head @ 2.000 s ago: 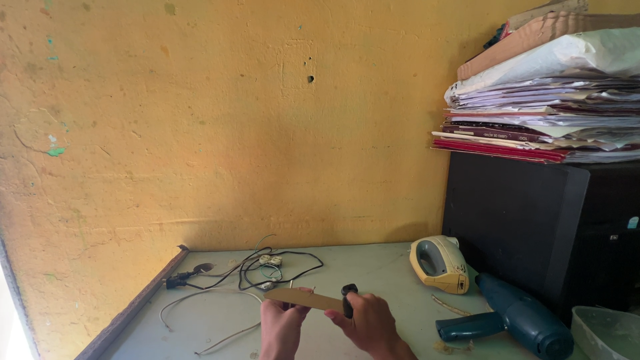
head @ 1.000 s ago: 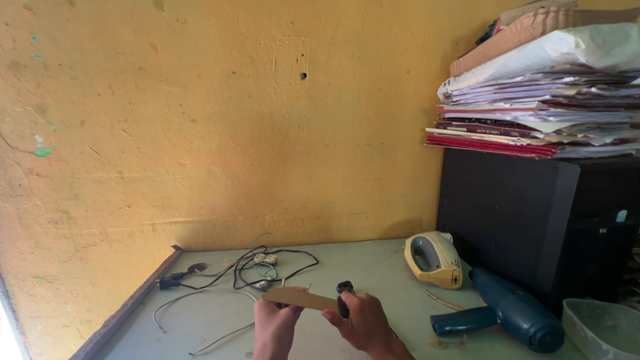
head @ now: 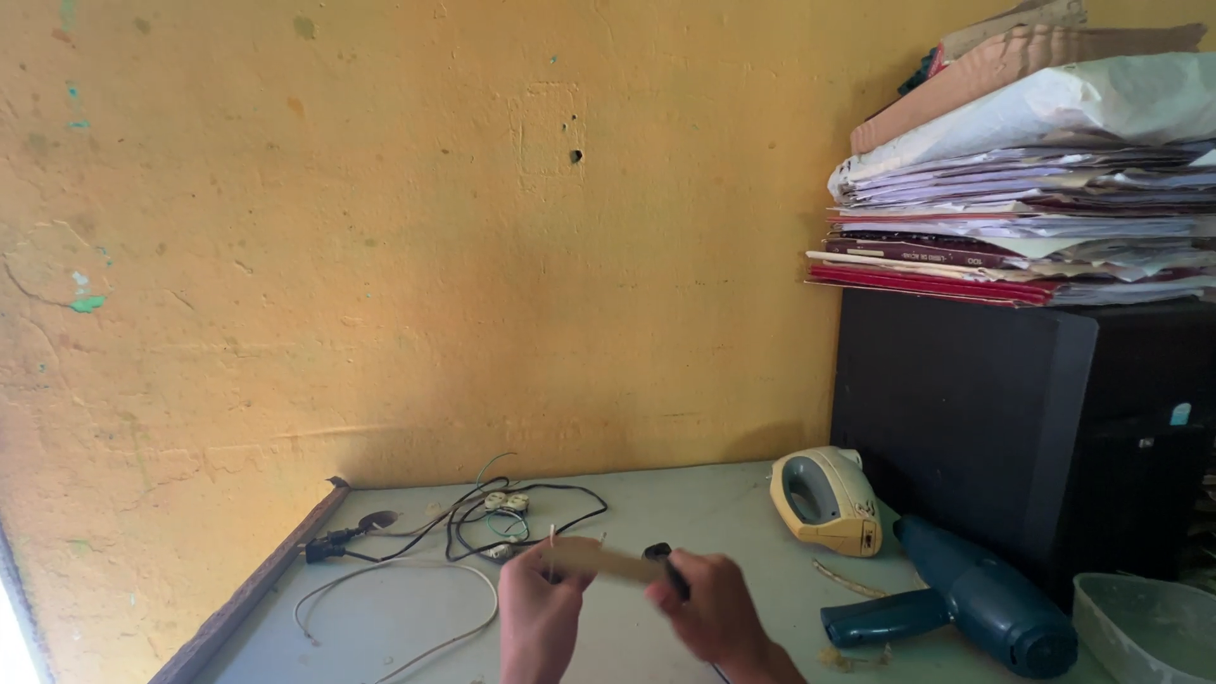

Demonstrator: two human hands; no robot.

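Note:
My left hand (head: 543, 603) grips the left end of a flat tan strip (head: 608, 562), which looks like wood or cardboard and is blurred. My right hand (head: 712, 603), at the strip's right end, is closed around a black object (head: 673, 568), perhaps a tool handle; its kind cannot be told. A short thin piece stands up by the left fingers. Both hands are above the pale tabletop, in front of a tangle of black cords (head: 456, 541) with small round white fittings (head: 506, 502).
A yellow hand mixer body (head: 828, 503), a dark teal hair dryer (head: 988, 598) and a clear plastic tub (head: 1145, 622) stand at the right. Behind them a black computer case (head: 959, 456) bears stacked papers (head: 1026, 199). A pale cable (head: 427, 565) and a plug (head: 326, 548) lie left.

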